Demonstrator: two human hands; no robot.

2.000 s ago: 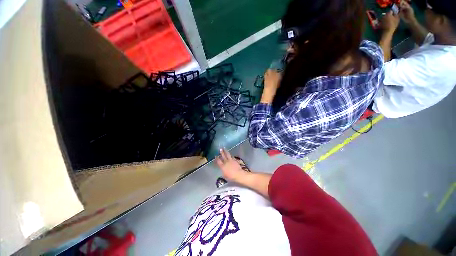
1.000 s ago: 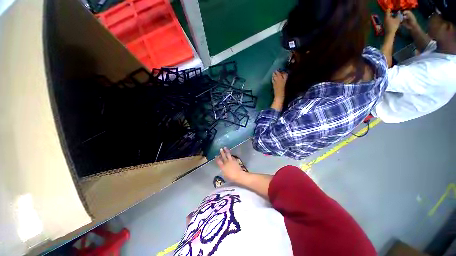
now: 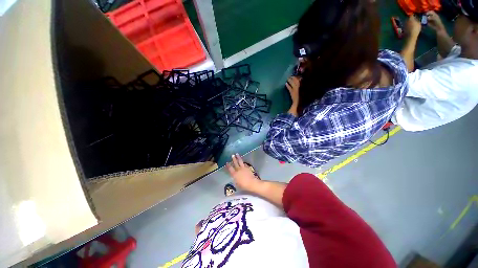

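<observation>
A heap of thin black plastic frames (image 3: pixel 238 102) spills from the mouth of a large cardboard carton (image 3: pixel 141 191) onto the green bench. Most of the heap lies in the dark inside the carton. My right hand (image 3: pixel 242 174) is at the bench's front edge, just right of the carton's lower flap corner. Its fingers point to the bench, slightly apart, and it holds nothing visible. My left hand is not in view; a small patch of skin shows at the left side of my white shirt.
A red tray (image 3: pixel 157 34) lies behind the frames beside a metal upright (image 3: pixel 208 31). A person in a plaid shirt (image 3: pixel 335 120) works close on the right, another in white (image 3: pixel 437 94) beyond, near orange pieces (image 3: pixel 416 5). A red stool (image 3: pixel 110 251) stands below the bench.
The plaid-shirted person's hand has drawn back from the frames towards their body. My right hand stays at the bench edge. The view has shifted slightly.
</observation>
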